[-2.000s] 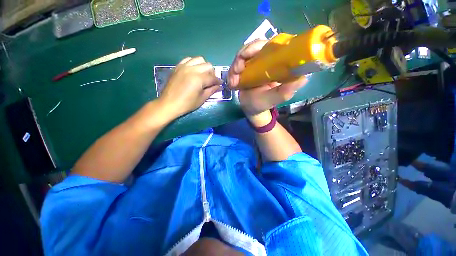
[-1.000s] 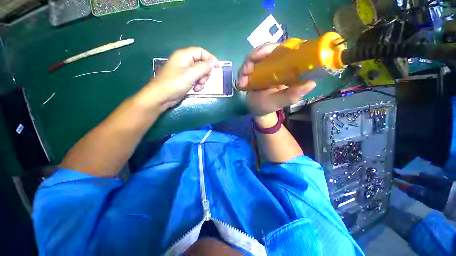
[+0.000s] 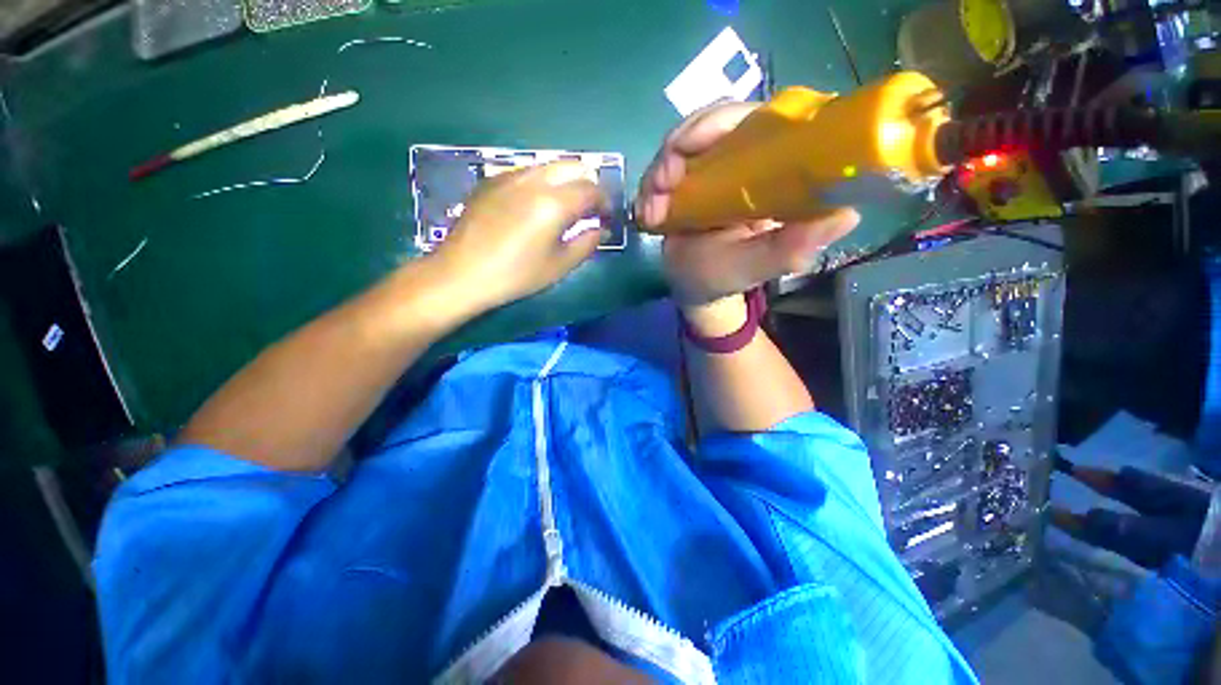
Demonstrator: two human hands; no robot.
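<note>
The phone body (image 3: pixel 439 181), a light-edged slab with a dark left end, lies flat on the green mat in front of me. My left hand (image 3: pixel 525 230) is over its middle and right part with fingers bent down; whether it pinches something small is hidden. My right hand (image 3: pixel 710 241) is wrapped around the orange-yellow electric screwdriver (image 3: pixel 803 154), which is tilted with its black cord off to the right. Its tip end is just beyond the right end of the phone body.
A pale brush or stick with a red tip (image 3: pixel 248 131) and thin silvery strands lie left. A white card (image 3: pixel 715 75) lies behind the screwdriver. Screw trays (image 3: pixel 188 24) stand at the back. A yellow station (image 3: pixel 1002 187) and grey parts tray (image 3: pixel 860 388) are right. Another person's hands show far right.
My left hand was lifted above the phone body a second ago and is now lower over it. The phone's left end is more exposed. A red light now shows on the station.
</note>
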